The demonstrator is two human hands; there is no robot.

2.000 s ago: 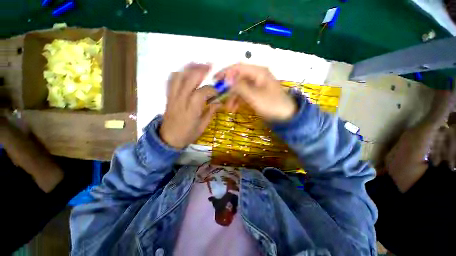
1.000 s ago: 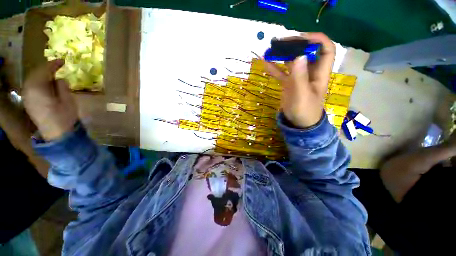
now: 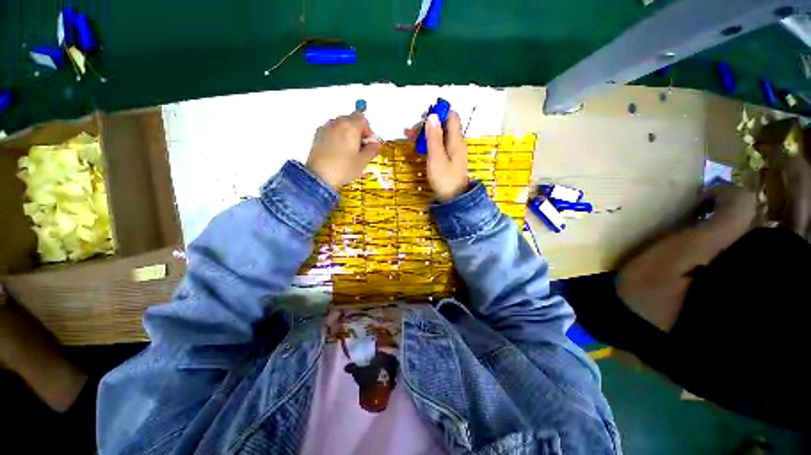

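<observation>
My right hand holds a blue battery pack upright between thumb and fingers, over the top edge of the amber-wrapped parts. My left hand is to its left with thumb and fingertips pinched together near thin strands; what it pinches is too small to tell. The amber-wrapped wired parts lie in tight rows on the white backing sheet, partly under my forearms. Yellow paper pieces fill the open cardboard box at the left.
Blue cells with white labels lie on the tan board at the right. More blue cells lie on the green belt. A grey metal upright crosses the upper right. A person's arm is at the right, another at the left edge.
My left hand has moved from beside the yellow pieces to the top of the amber rows. My right hand has lowered the blue pack and turned it upright. The whole view has shifted.
</observation>
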